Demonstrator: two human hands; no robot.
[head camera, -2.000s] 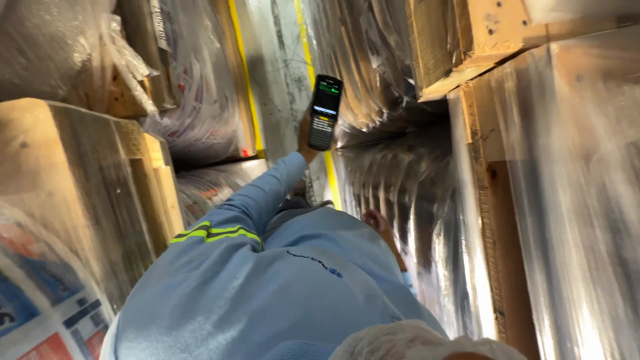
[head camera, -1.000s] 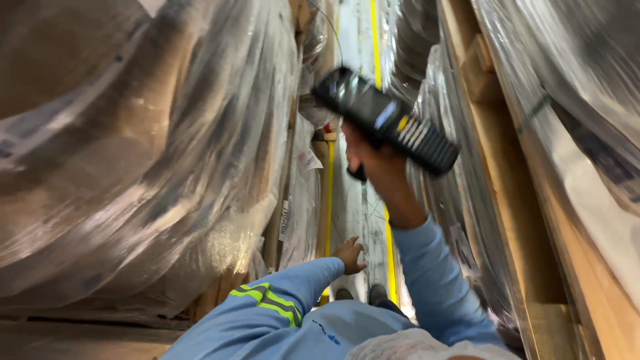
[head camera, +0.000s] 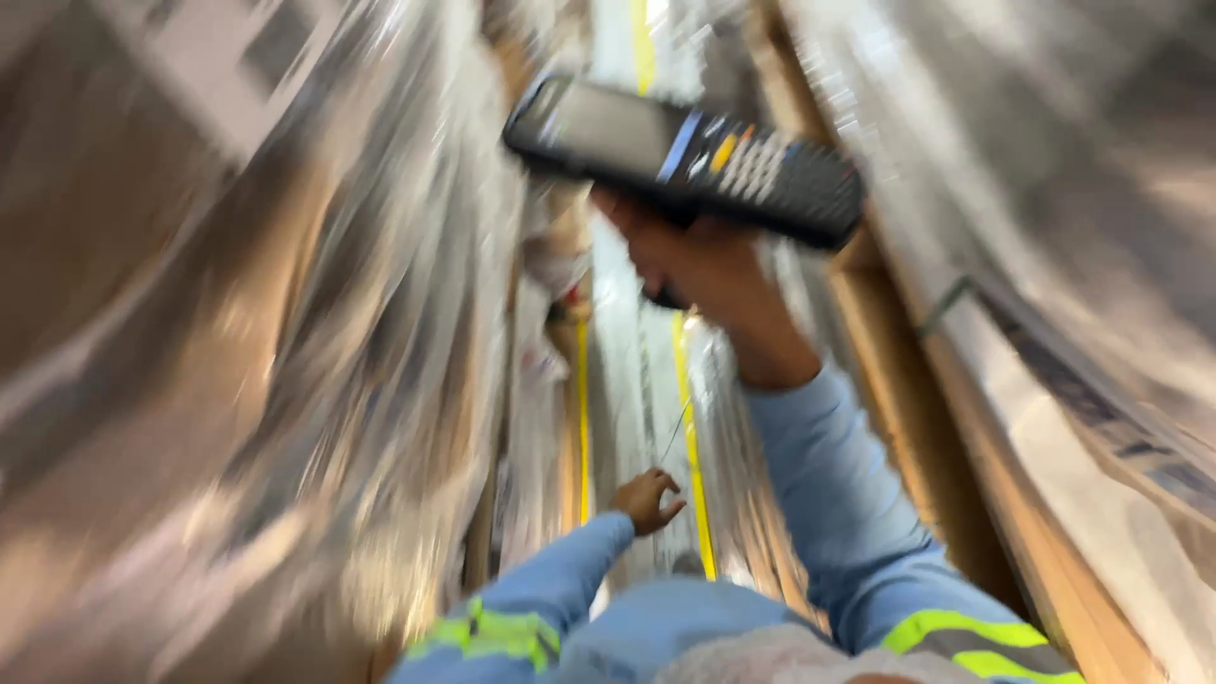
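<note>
My right hand (head camera: 708, 271) is raised and closed round the grip of a black handheld barcode scanner (head camera: 684, 157). The scanner lies sideways above the hand, its grey screen at the left and its keypad at the right, blurred by motion. Lower down, my left hand (head camera: 648, 501) hangs over the aisle floor with its fingers loosely curled and apart, holding nothing. Both arms are in light blue sleeves with yellow-green reflective bands.
Tall stacks in clear stretch wrap (head camera: 380, 313) crowd the left side. To the right are wooden beams (head camera: 1035, 532) and more wrapped goods (head camera: 1064, 142). Between them runs a narrow pale floor (head camera: 622, 418) with yellow lines (head camera: 696, 456).
The scanner, held upright in my left hand two seconds ago, is now in my right hand. Since one second ago it has turned so that its screen shows. The view has shifted greatly.
</note>
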